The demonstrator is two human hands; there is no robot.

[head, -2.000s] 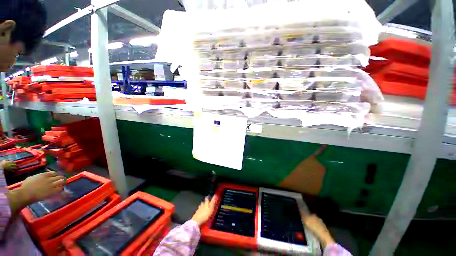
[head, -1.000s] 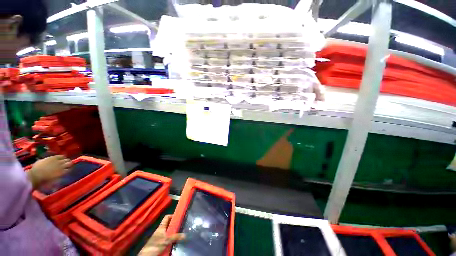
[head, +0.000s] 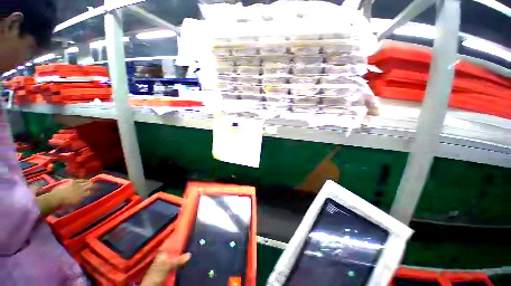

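Observation:
My left hand (head: 163, 267) grips the left edge of a red foam tray (head: 182, 223), its thumb on the rim. The tablet (head: 215, 240) in it shows a dark screen with small green marks and an orange patch at the bottom. A white foam tray (head: 396, 237) is raised and tilted at right, holding a tablet (head: 342, 251) with a dark, reflecting screen and a small pattern near its top corner. The lower ends of both trays are cut off by the frame. My right hand is not visible.
Red trays with tablets (head: 140, 228) are stacked at left beside a person's hand (head: 73, 192). More red trays (head: 442, 275) lie at lower right. Slanting posts (head: 428, 128) hold a shelf (head: 314, 138) bearing blister trays (head: 291, 72) and red trays (head: 403, 72). A paper sheet (head: 237, 142) hangs from the shelf.
The red tray in my left hand is more upright and slightly further left. The white tray, lying flat at lower right before, is now raised and tilted. Its tablet screen now shows reflections.

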